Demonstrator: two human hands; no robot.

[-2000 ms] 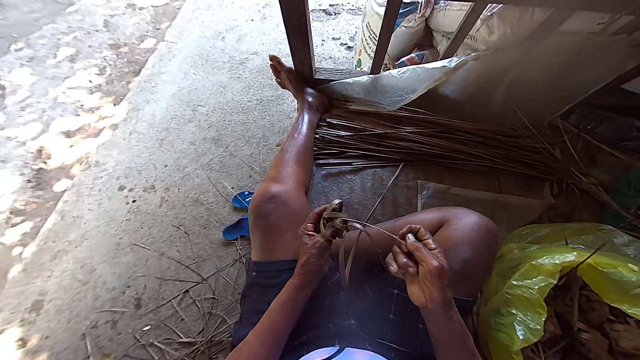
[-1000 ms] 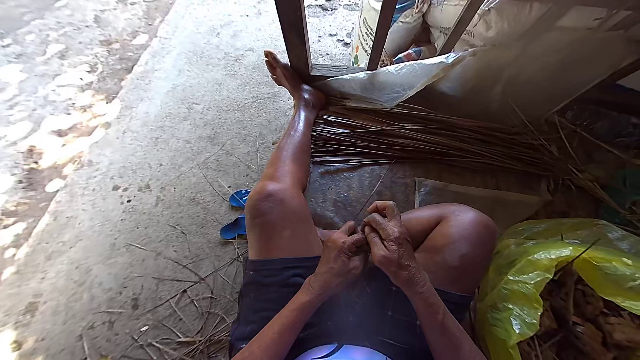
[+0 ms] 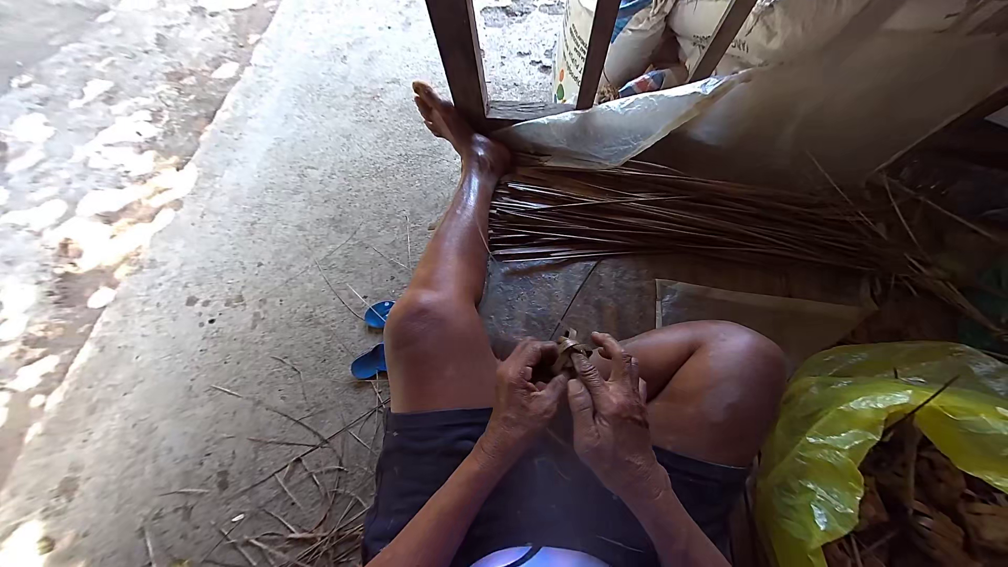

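A small woven piece of brown leaf strips (image 3: 570,351) is held between my hands above my lap. My left hand (image 3: 526,387) grips its left side with thumb and fingers. On its right side, the index finger of my right hand (image 3: 611,394) presses against the piece, while the other fingers are partly bent. Whether my right hand also grips it cannot be told. Beyond my lap, a long bundle of thin brown palm midribs or strips (image 3: 677,213) lies across the floor by my outstretched leg.
A yellow plastic bag (image 3: 827,441) with brown dry pieces stands at the right. Blue slippers (image 3: 368,362) lie left of my knee, near scattered twigs (image 3: 307,480). A wooden frame (image 3: 465,63), a plastic sheet (image 3: 622,126) and filled sacks (image 3: 638,39) are at the top.
Two seconds ago my right hand was apart, pulling or holding a thin strip to the right. It has moved in beside my left hand, and its fingers have since spread somewhat.
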